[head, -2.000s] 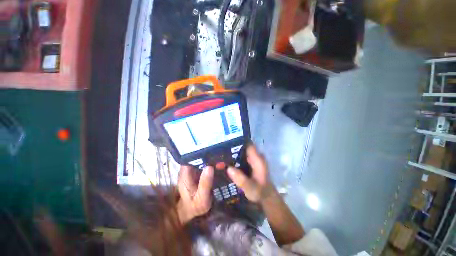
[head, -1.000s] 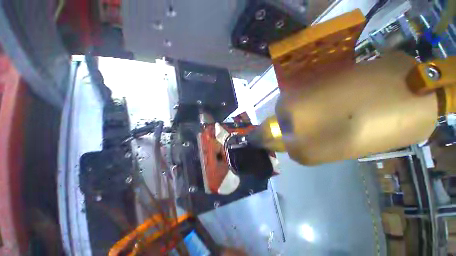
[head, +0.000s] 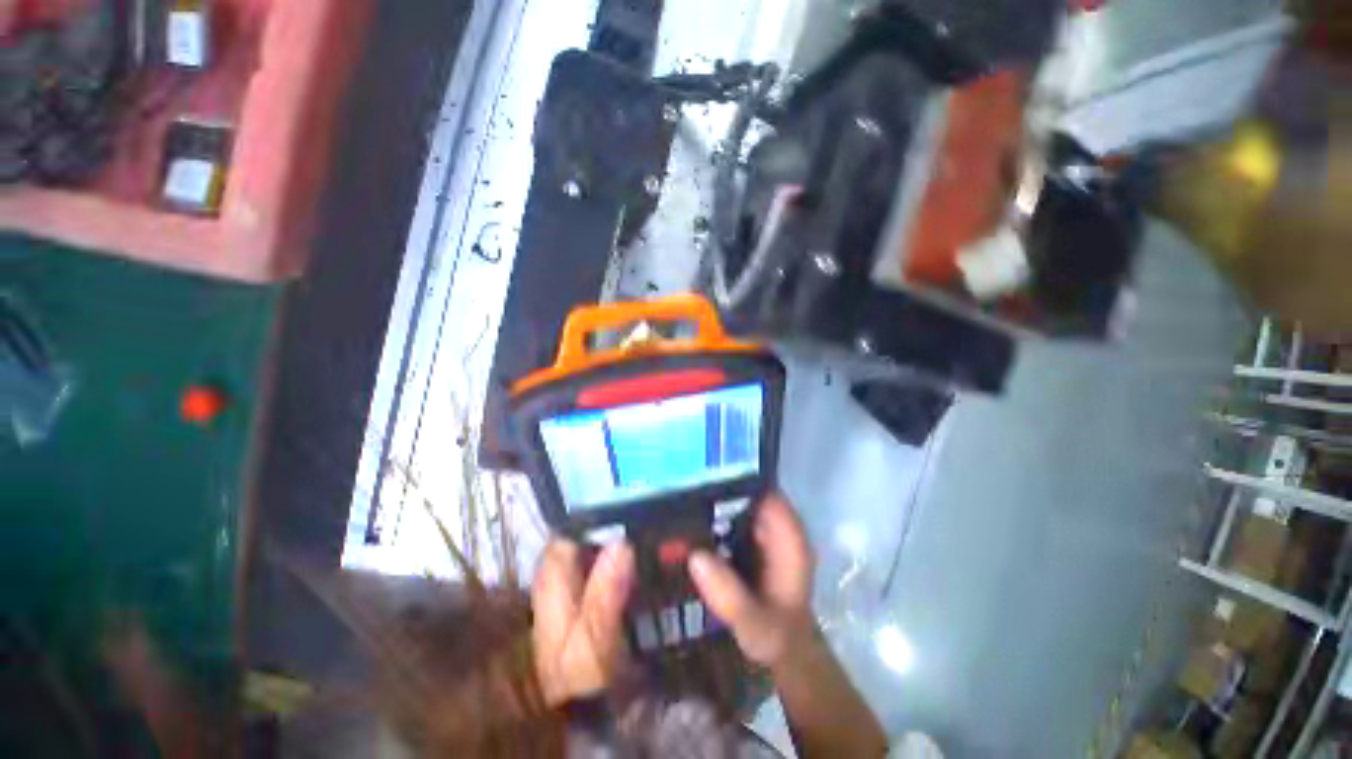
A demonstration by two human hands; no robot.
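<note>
The teach pendant (head: 653, 445), black with an orange top handle, a red strip and a lit blue-white screen, is held upright low in the centre. My left hand (head: 581, 615) grips its lower left side, thumb by the keys. My right hand (head: 759, 586) grips its lower right side, thumb near the red-centred pad (head: 675, 550). The brown-orange jig (head: 964, 186) is at the upper right with a pale tab and the black workpiece (head: 1079, 237). The gold nozzle (head: 1238, 166) points at it, blurred. Contact there cannot be told.
The black linear axis (head: 593, 163) and pale machine bed (head: 430, 297) lie behind the pendant. A loose black block (head: 900, 409) sits right of it. At left are a pink-red foam tray (head: 274, 148) and green mat (head: 134, 489) with a red-orange cap (head: 203, 402). White racks (head: 1275, 489) stand right.
One second ago the gold head filled the right and the pendant was at the bottom edge. The view has swung down to the pendant, with both hands now visible on it.
</note>
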